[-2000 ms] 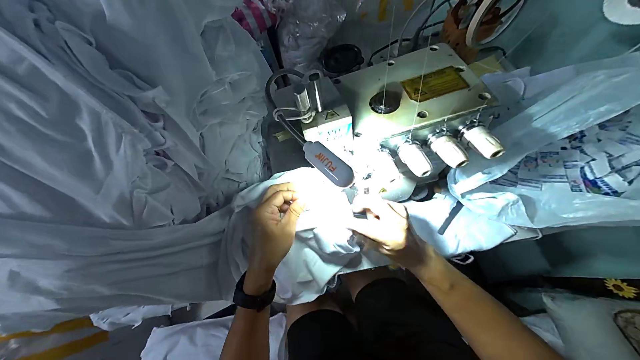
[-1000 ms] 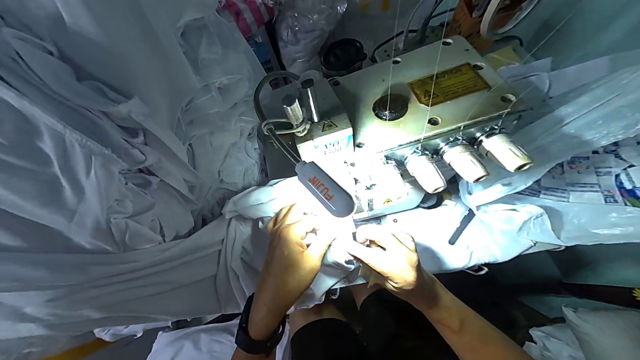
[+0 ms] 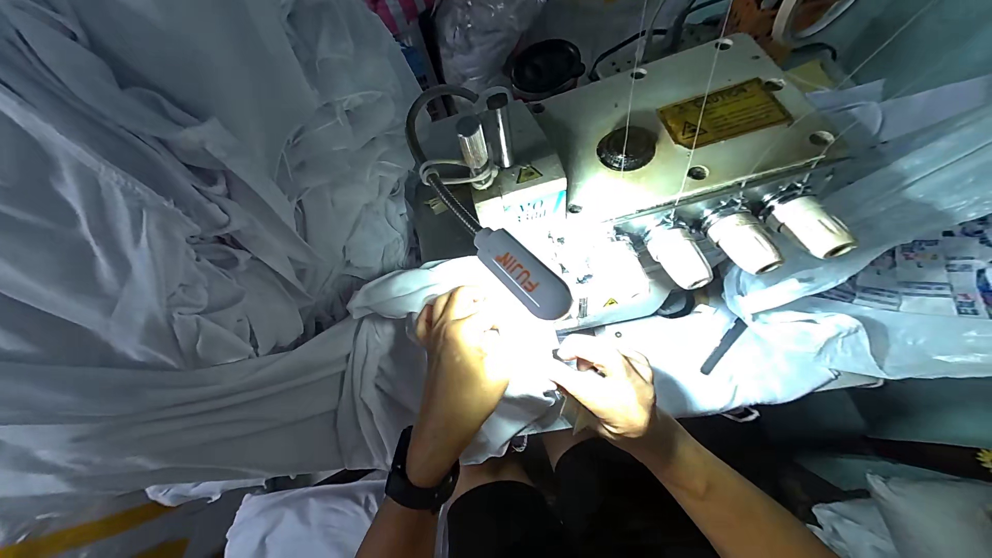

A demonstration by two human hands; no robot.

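An overlock sewing machine (image 3: 597, 178) with several tension knobs (image 3: 748, 240) stands in front of me, threads running down to it. A grey Fujin clip lamp (image 3: 525, 273) on a bendable neck lights the sewing area, where glare hides the needle and presser foot. My left hand (image 3: 465, 356), a black watch on its wrist, presses on white fabric (image 3: 391, 364) just below the lamp. Right of it, my right hand (image 3: 608, 384) pinches the fabric's edge between thumb and fingers, near the front of the machine.
A large heap of white fabric (image 3: 155, 186) fills the left side. At the right, a clear plastic bag (image 3: 914, 333) holds printed labels. Behind the machine are a black round container (image 3: 546, 68) and a plastic-wrapped bundle (image 3: 480, 39). More white cloth (image 3: 310, 519) lies low at the left.
Both hands stay at the fabric below the lamp. My left hand, its fingers bunched two seconds ago, now lies with its back turned up over the cloth. The view has shifted closer to the machine.
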